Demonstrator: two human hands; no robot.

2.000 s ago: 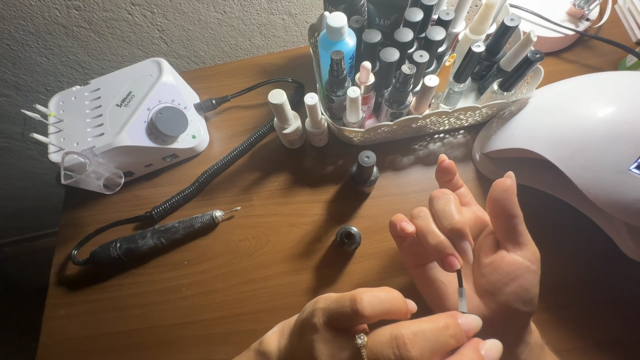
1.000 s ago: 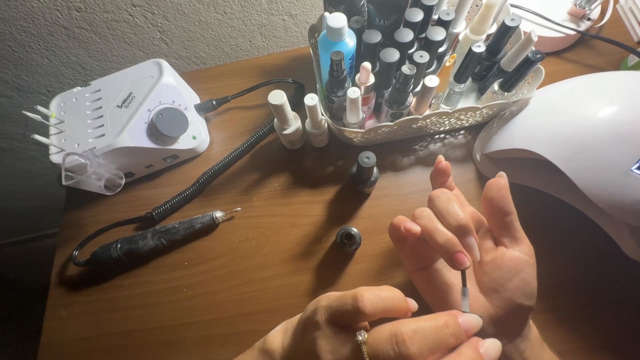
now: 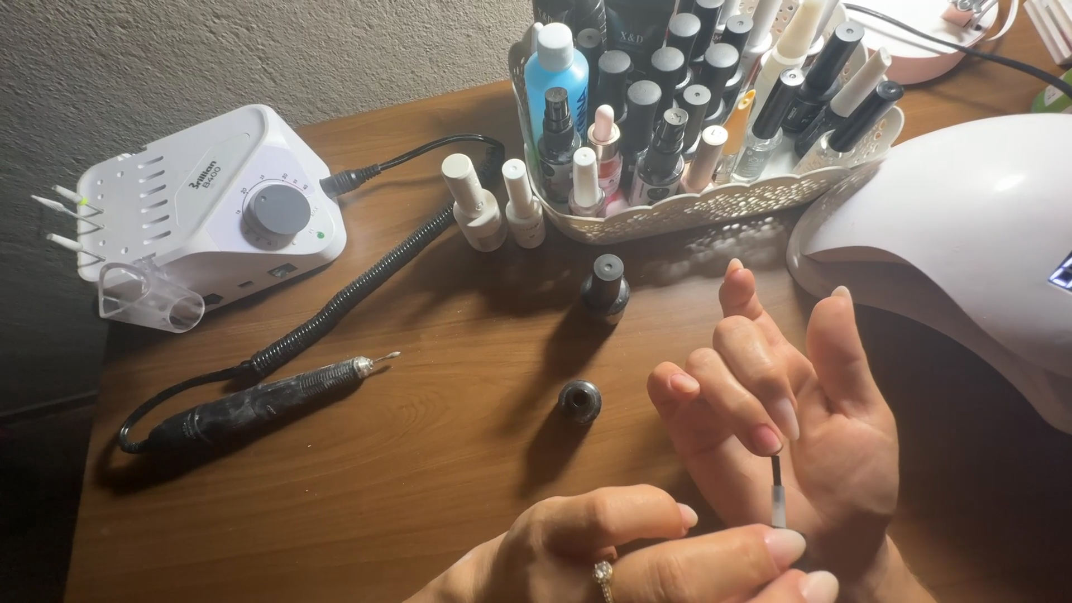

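Observation:
My left hand [image 3: 662,544], with a ring on one finger, comes in from the bottom and pinches a small nail polish brush [image 3: 778,494]. Its dark tip is at the short nail of a bent finger on my right hand [image 3: 787,419]. That hand is palm up, several fingers curled in and the thumb raised, holding nothing. The brush's handle is mostly hidden by the left fingers. To the left of the right hand, an uncapped dark polish bottle [image 3: 579,402] stands on the wooden table; a capped black bottle [image 3: 605,289] is behind it.
A white nail drill unit [image 3: 209,184] sits at left, its coiled cord leading to a black handpiece [image 3: 260,404] lying on the table. Two white bottles [image 3: 477,205] stand beside a lace-patterned basket [image 3: 695,205] of polish bottles. A white nail lamp [image 3: 946,218] is at right.
The fingers and thumb of my right hand have shifted slightly. The brush stays in my left hand at the same fingertip, and the bottles have not moved.

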